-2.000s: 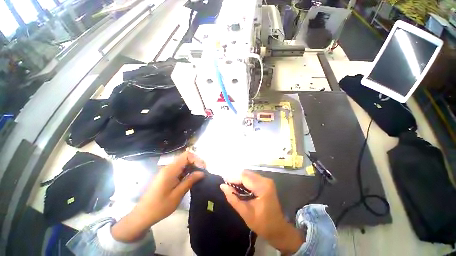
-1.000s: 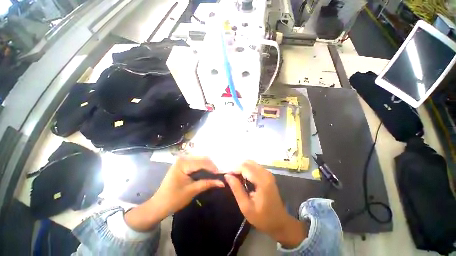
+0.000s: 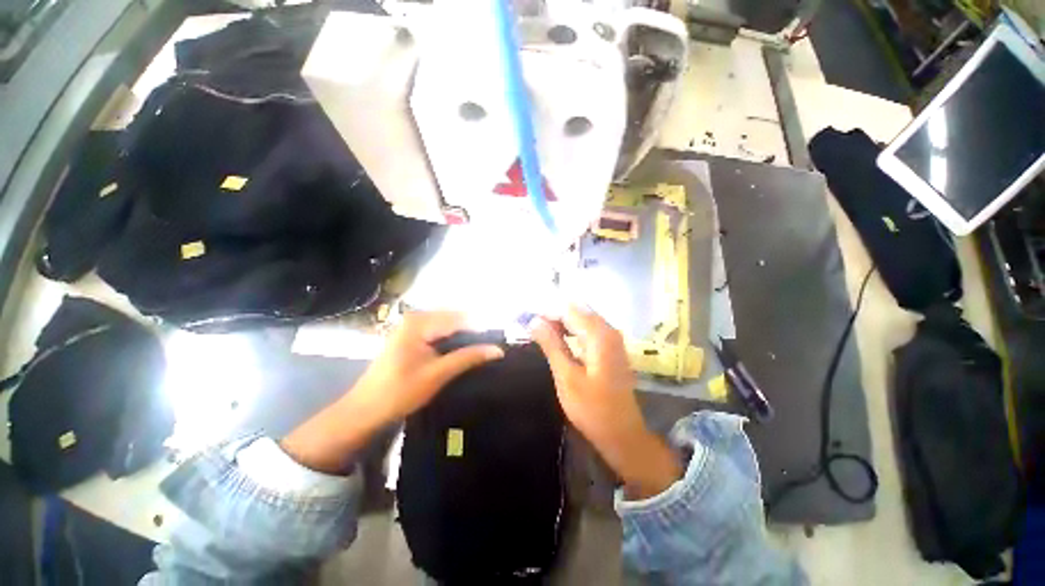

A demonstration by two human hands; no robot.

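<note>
A black bag panel [image 3: 487, 469] with a small yellow label [image 3: 455, 442] hangs over the table's near edge below the hands. My left hand [image 3: 426, 364] grips its top edge, thumb on top. My right hand [image 3: 590, 372] pinches the same edge at the right, close to the needle area. The white head of the sewing machine [image 3: 504, 126] stands just beyond the hands. Glare from the lamp hides the needle and the far side of the fingertips. A thin pale line runs along the panel's right edge.
A heap of black bag bodies [image 3: 264, 206] lies at left, with another black piece [image 3: 86, 401] nearer. A yellow-edged template [image 3: 676, 275], dark snips [image 3: 745, 383] and a looped black cord [image 3: 840, 389] are at right. Black pouches [image 3: 957, 441] and a tablet [image 3: 974, 132] are far right.
The view has moved closer to the machine. The hands have brought the panel's top edge nearer the needle area, and the panel now lies flatter with its yellow label facing up.
</note>
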